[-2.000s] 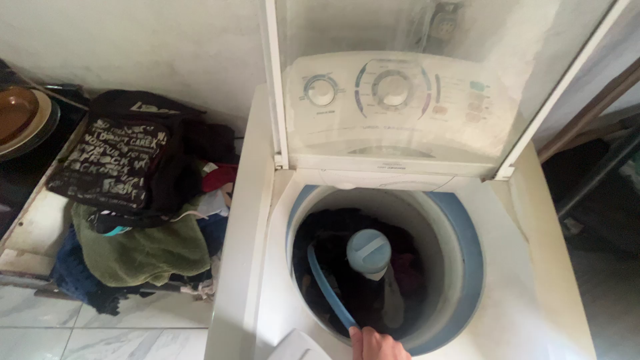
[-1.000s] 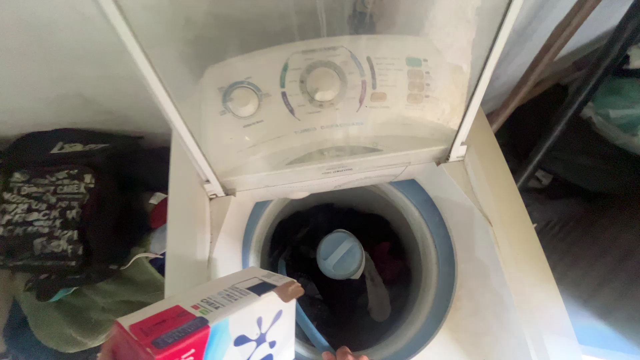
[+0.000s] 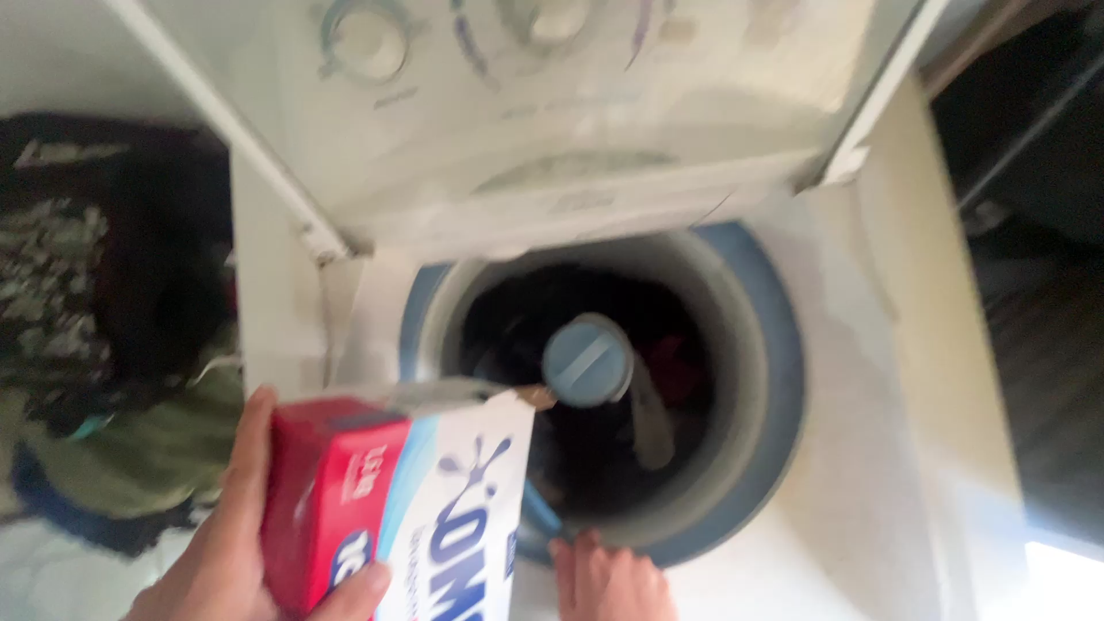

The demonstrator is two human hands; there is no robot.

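My left hand [image 3: 233, 552] grips a red and white OMO detergent box [image 3: 397, 509], tilted so its torn upper corner points over the tub of a top-loading washing machine [image 3: 871, 414]. At the tub's front rim, my right hand [image 3: 611, 578] touches the end of a blue strip [image 3: 539, 509]; its fingers are bent, and whether they close on the strip is unclear. Dark clothes [image 3: 561, 293] lie in the tub around the agitator with its blue cap [image 3: 588, 360]. A pale cloth piece [image 3: 651, 423] hangs beside the cap.
The machine's clear lid stands raised within a white frame [image 3: 216, 112], in front of the control panel [image 3: 569, 95]. At left is a pile of clothes with an olive green cloth [image 3: 164, 440]. Dark bars and objects stand at right.
The detergent box has come into view and moved over the tub's front left, with my left hand now visible on it. My right hand stays by the front rim. The view has moved closer.
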